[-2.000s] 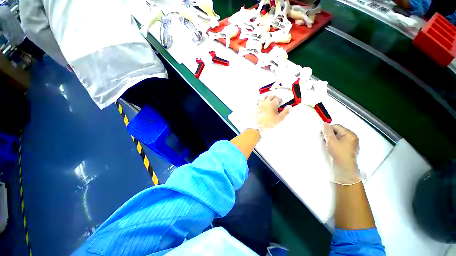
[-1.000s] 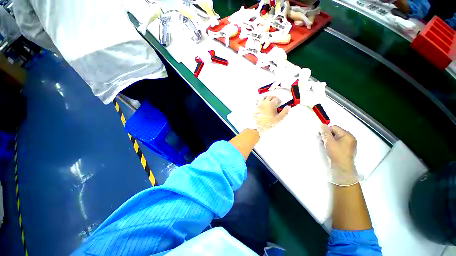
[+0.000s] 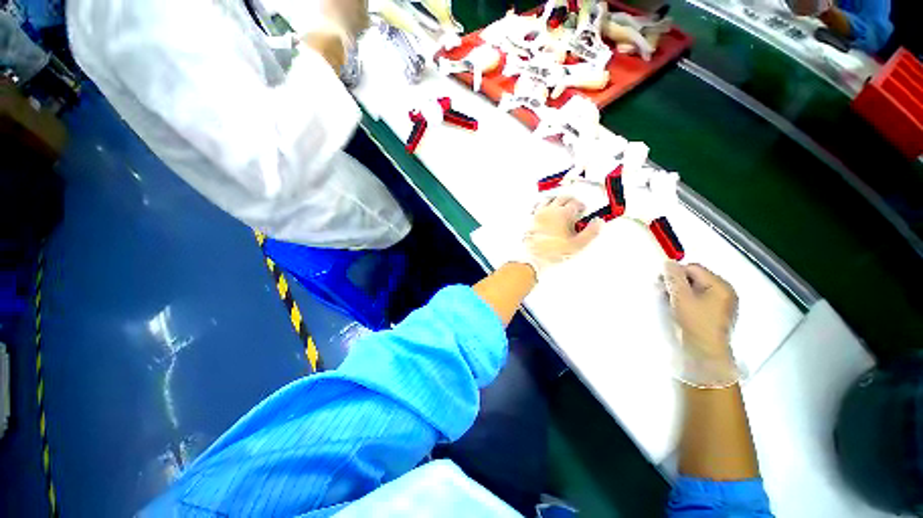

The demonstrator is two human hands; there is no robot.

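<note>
My left hand (image 3: 559, 231), in a thin translucent glove, lies on the white sheet (image 3: 597, 293). Its thumb and fingers are at the handle end of a red-and-black clamp (image 3: 614, 194); whether they grip it is unclear. My right hand (image 3: 703, 309), also gloved, is on the right with curled fingers, just below another red-and-black handle (image 3: 667, 238). Whether it pinches anything small is unclear. White knobbly pieces (image 3: 597, 147) lie beyond the clamps. A thin pale curved line runs between the hands.
A red tray (image 3: 648, 71) piled with whitish pieces stands further up the bench. Another open clamp (image 3: 445, 116) lies nearer. A person in a white smock (image 3: 213, 121) is on the left. A dark green conveyor (image 3: 739, 152) runs behind; a dark cylinder (image 3: 891, 425) stands right.
The person in white has moved right and closer to the bench, with an arm now over the shiny pieces. The view has shifted slightly. My hands keep nearly the same pose and place.
</note>
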